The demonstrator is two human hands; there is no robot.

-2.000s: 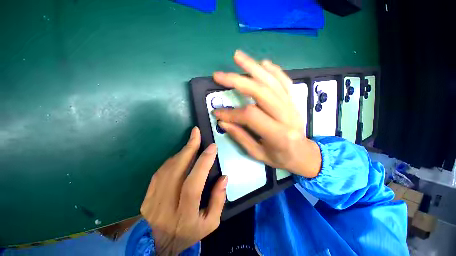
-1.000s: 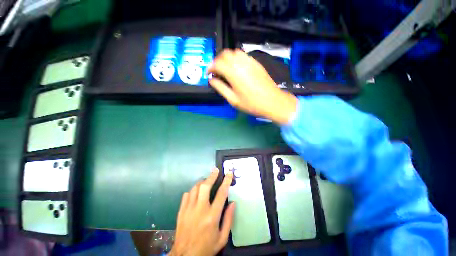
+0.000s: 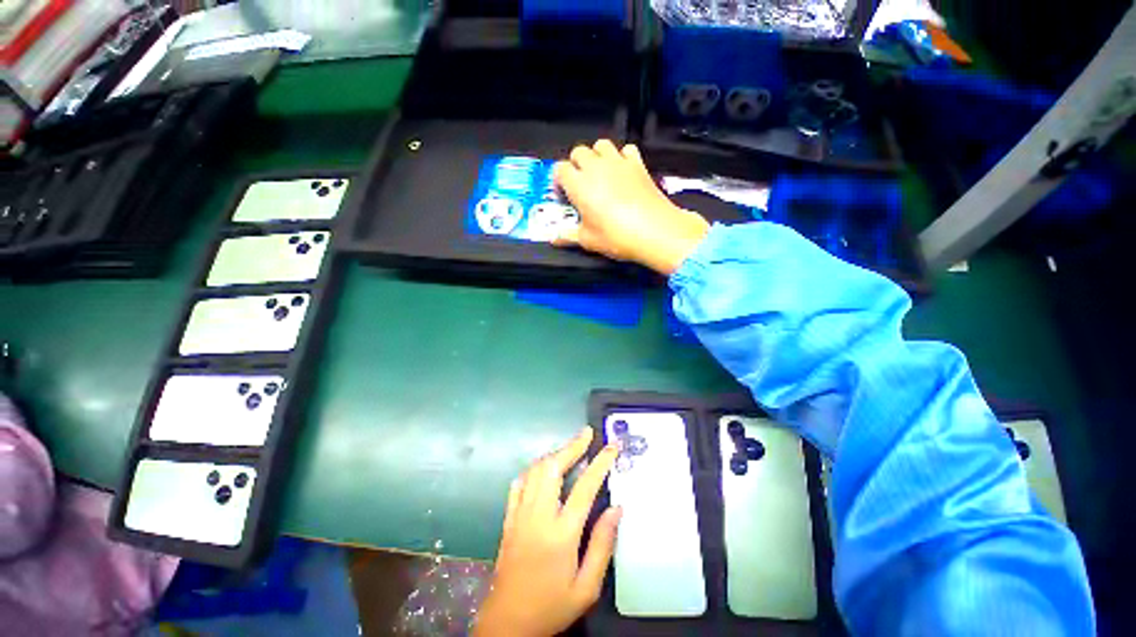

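A black slotted foam tray (image 3: 713, 510) lies at the front edge with pale green phone back covers side by side. My left hand (image 3: 554, 535) rests at the left cover (image 3: 660, 529), a fingertip at its dark camera lenses; it holds nothing that I can see. My right hand (image 3: 623, 205) reaches to the rear parts tray (image 3: 430, 187), its fingers on the right side of a blue carrier sheet (image 3: 498, 182) with rows of whitish holed pieces. Its fingertips are partly hidden, so I cannot tell if it grips a piece. My right sleeve covers part of the front tray.
A second slotted tray (image 3: 289, 429) with several covers stands at the left. Black trays (image 3: 112, 187) are stacked at the far left. A rear right tray holds blue film (image 3: 835, 212). A pale metal post (image 3: 1040, 143) rises at the right. A person's pink sleeve (image 3: 62, 535) is at the lower left.
My right hand has gone from the front cover to the carrier sheet at the rear and stays there. My left hand remains beside the left cover. The view has shifted, showing more of the bench.
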